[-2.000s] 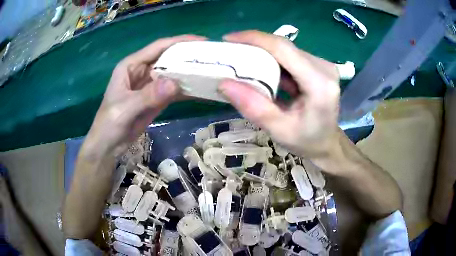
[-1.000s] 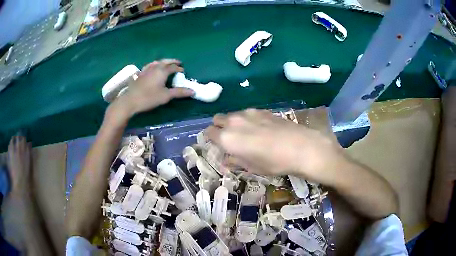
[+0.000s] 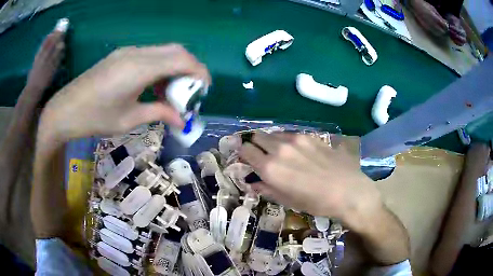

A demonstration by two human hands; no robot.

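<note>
My left hand holds a white open housing tilted above the tray's back left edge; a blue part shows in its open side. My right hand is over the heap in the parts tray, fingers on a cream cover with a dark window; the fingers partly hide it. The parts tray is heaped with cream covers with dark windows and joined small oval plates.
The green belt carries several white housings and a small white piece. A grey post slants at right. A yellow patch lies left of the tray. Other people's hands show at left, top right and right.
The closed device has left my hands. My left hand has lifted a housing from the belt and moved it toward me. My right hand remains over the tray, slightly lower and to the right.
</note>
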